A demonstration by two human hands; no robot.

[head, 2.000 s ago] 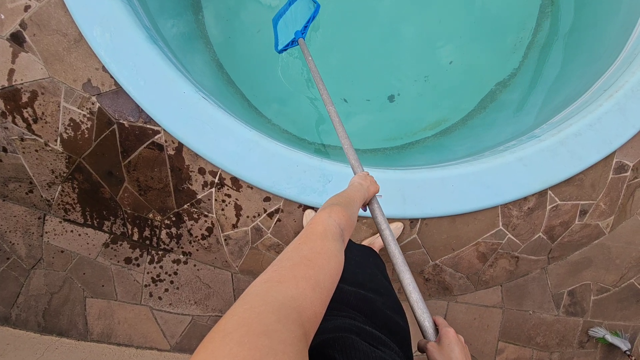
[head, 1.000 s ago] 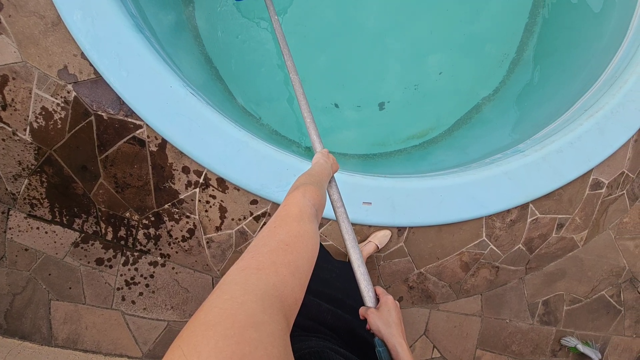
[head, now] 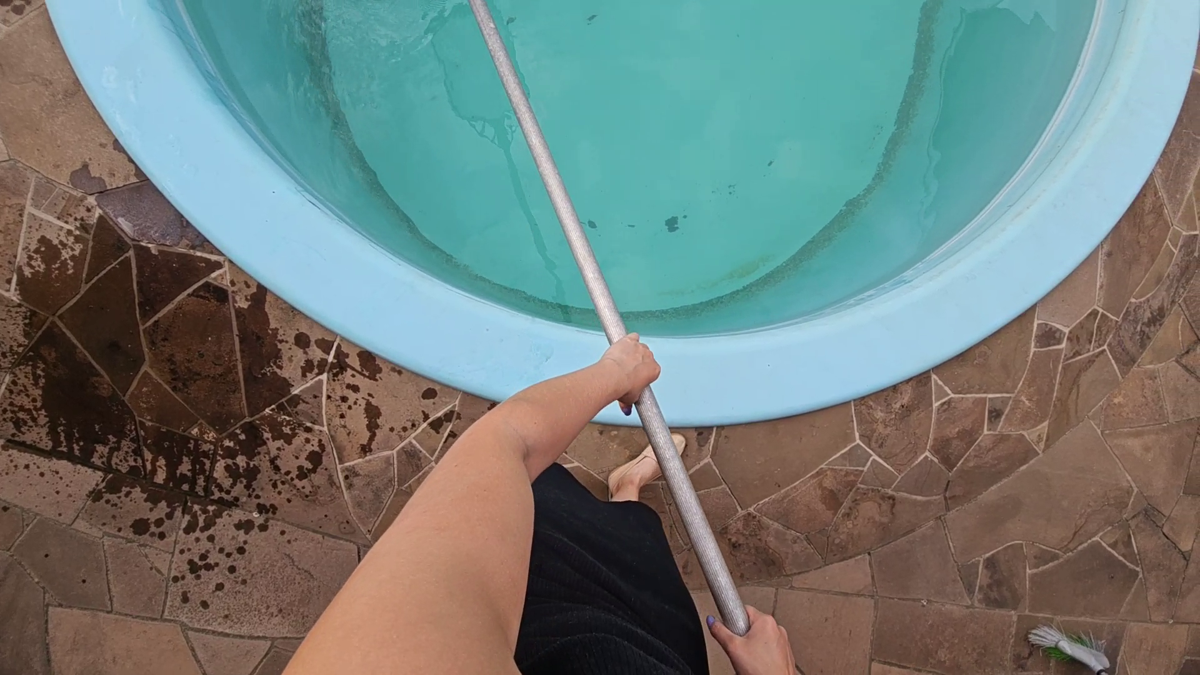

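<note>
A long metal pole (head: 562,202) slants from the lower right up over the pool water (head: 712,169) and out at the top edge. My left hand (head: 632,367) is closed around the pole, above the light blue pool rim (head: 750,375). Lower down, my right hand (head: 755,645) grips the pole near its bottom end, partly cut off by the frame's lower edge. The pole's far end, with whatever it bears, is out of view. Small dark bits (head: 671,224) show in the pool.
Stone paving (head: 1041,487) surrounds the rim, with dark wet splashes (head: 187,366) at the left. One foot in a light shoe (head: 647,466) stands near the rim. A brush-like object with green bristles (head: 1069,647) lies at the lower right.
The blue-framed net on the pole, seen in the pool earlier, has gone out of the top of the view. Both hands have kept hold of the pole.
</note>
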